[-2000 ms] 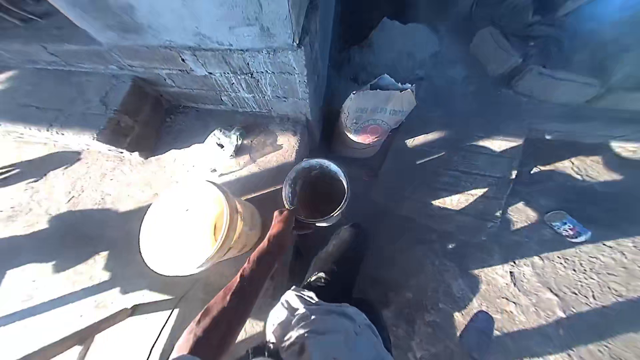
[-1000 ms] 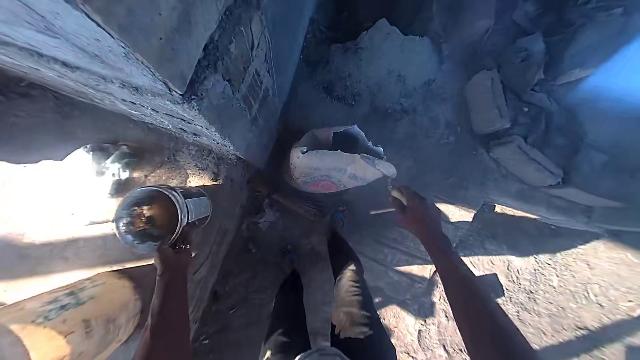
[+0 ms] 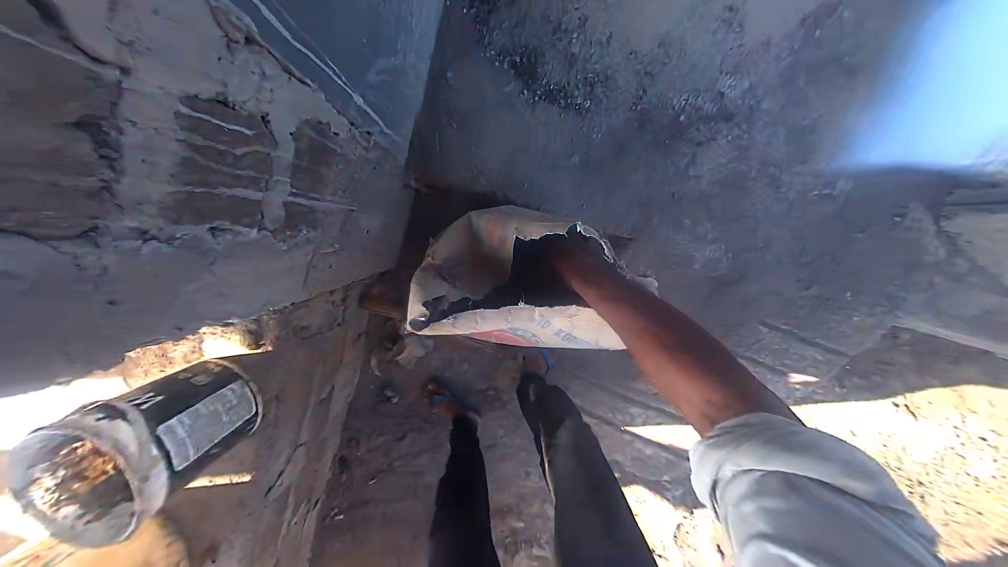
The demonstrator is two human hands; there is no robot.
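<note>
A torn paper sack stands near the middle of the view, its ragged mouth facing up. My right forearm reaches down into that mouth, so the right hand is hidden in the dark inside. Whether it holds anything cannot be told. At the lower left, a dirty cylindrical bucket with a label on its side rests tilted in view on the ledge, with crusted residue at its open end. My left hand is out of view.
A rough block wall rises on the left, beside a concrete ledge. The rounded top of a yellowish container shows below the bucket. My feet stand on the dirty floor just behind the sack.
My right hand, outside the sack a second ago, is now inside it. My left hand, then at the bucket, has left the view. The view has moved closer to the sack.
</note>
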